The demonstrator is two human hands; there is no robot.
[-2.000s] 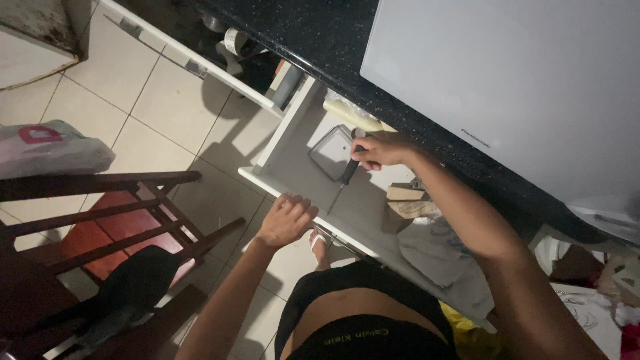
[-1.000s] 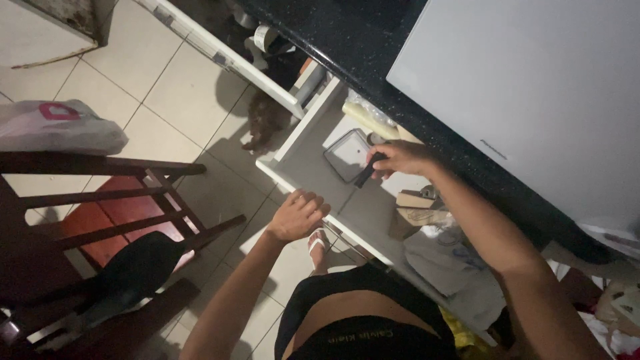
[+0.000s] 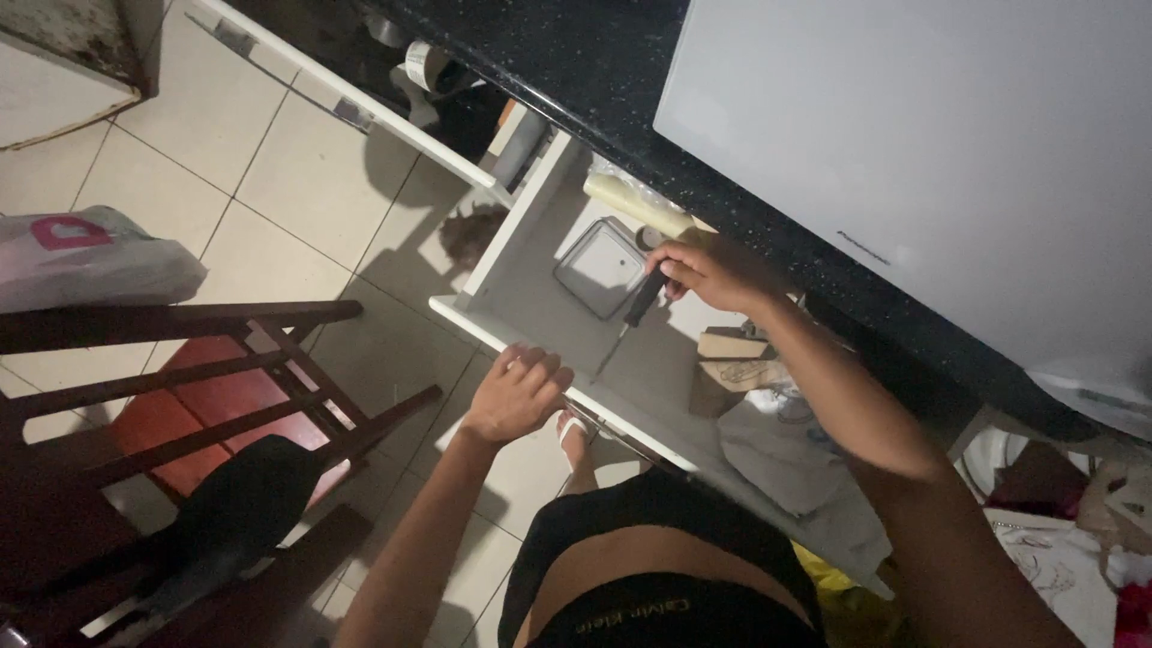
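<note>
My right hand (image 3: 702, 274) grips the dark handle of a screwdriver (image 3: 646, 299), whose thin shaft points down toward the front panel of an open white drawer (image 3: 513, 288). My left hand (image 3: 522, 393) rests with curled fingers over the top edge of that front panel. Beside the screwdriver, on the drawer's bottom, lies a square clear container or lid (image 3: 600, 268). A small round item (image 3: 648, 238) sits by its corner, and a pale yellow roll (image 3: 634, 205) lies at the back. Toward the right of the drawer are a light wooden block (image 3: 733, 343) and crumpled plastic bags (image 3: 783, 441).
Above the drawer runs a black speckled countertop (image 3: 540, 54) with a large white appliance (image 3: 918, 162) on it. Another drawer (image 3: 360, 108) stands open at upper left. A wooden chair (image 3: 216, 396) with a red seat and a plastic bag (image 3: 90, 261) are at left. A brown furry animal (image 3: 472, 236) is partly hidden between the drawers.
The furry animal, absent two seconds ago, showed one second ago and is still there. My right hand keeps hold of the screwdriver, whose shaft shows more plainly now than one second ago.
</note>
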